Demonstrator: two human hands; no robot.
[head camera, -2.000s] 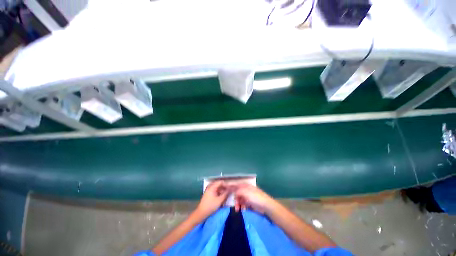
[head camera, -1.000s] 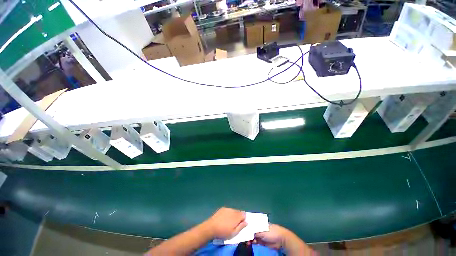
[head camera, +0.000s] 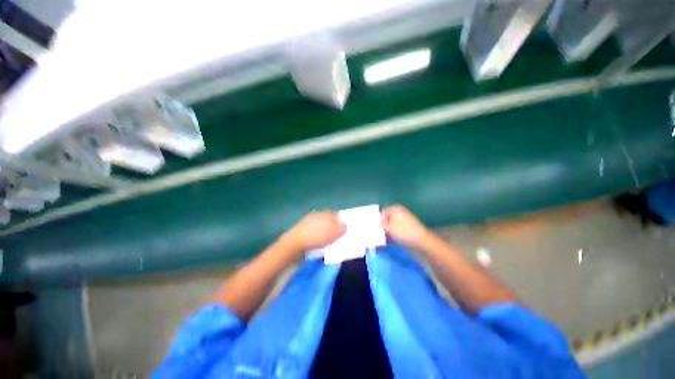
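Note:
A white carton (head camera: 359, 235) is held at my lap, at the near edge of the green belt, its plain white face up. My left hand (head camera: 320, 230) grips its left side. My right hand (head camera: 402, 224) is at its right edge, fingers curled against it. The picture is blurred, so flaps and the fingertips under the carton cannot be made out.
The green belt (head camera: 459, 178) runs across beyond my hands. White cartons stand on the far strip, one near the middle (head camera: 323, 72). A white shelf (head camera: 185, 44) overhangs them. Bits of scrap lie on the grey floor (head camera: 548, 259). A blue sleeve (head camera: 661, 201) shows at far right.
The view has tilted down and turned, so the shelf's black device has left the picture. The carton now lies flatter between my hands, my right hand at its right edge rather than below.

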